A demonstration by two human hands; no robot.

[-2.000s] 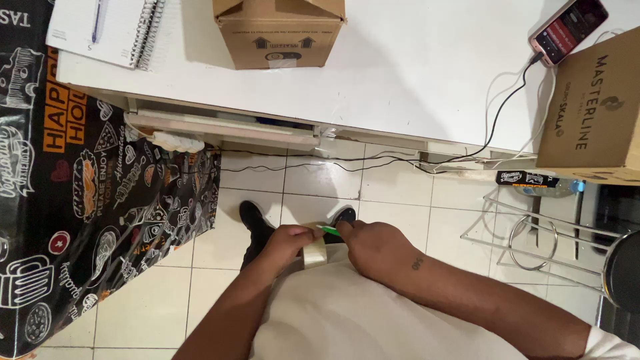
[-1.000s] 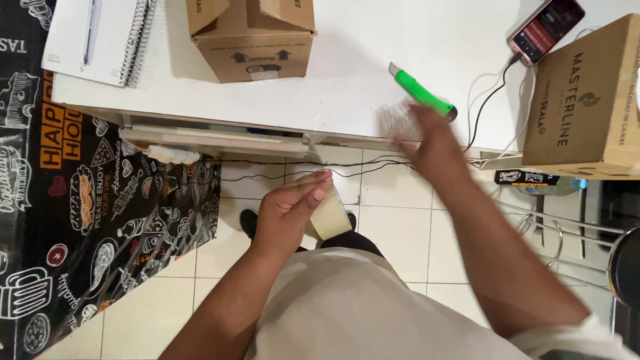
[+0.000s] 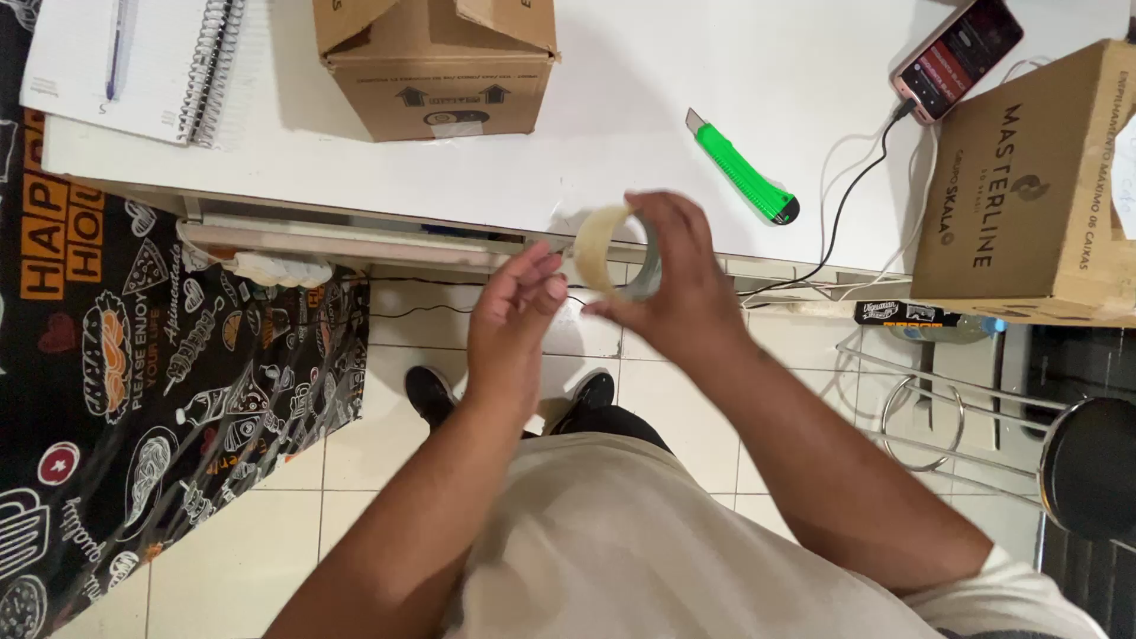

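My right hand [image 3: 688,275] holds a roll of clear packing tape [image 3: 602,252] between thumb and fingers, just off the front edge of the white table [image 3: 612,151]. My left hand [image 3: 519,324] is beside the roll, palm turned up, thumb and fingertips close together; whether something thin lies between them cannot be told. On the table, up and to the right of the roll, lies a green snap-off utility knife [image 3: 744,173] with part of its blade out. A cardboard box [image 3: 444,93] with its top flaps raised stands further left on the table.
A spiral notebook [image 3: 124,67] with a pen [image 3: 116,49] lies at the upper left. On the right are a plugged-in phone [image 3: 958,58] and a larger cardboard box [image 3: 1003,195]. Cables [image 3: 852,195] hang at the table edge. A round-seated metal stool [image 3: 1096,466] stands lower right.
The green knife, in my right hand two seconds ago, now lies on the table. My right hand now holds the tape roll, which was at my left hand one second ago.
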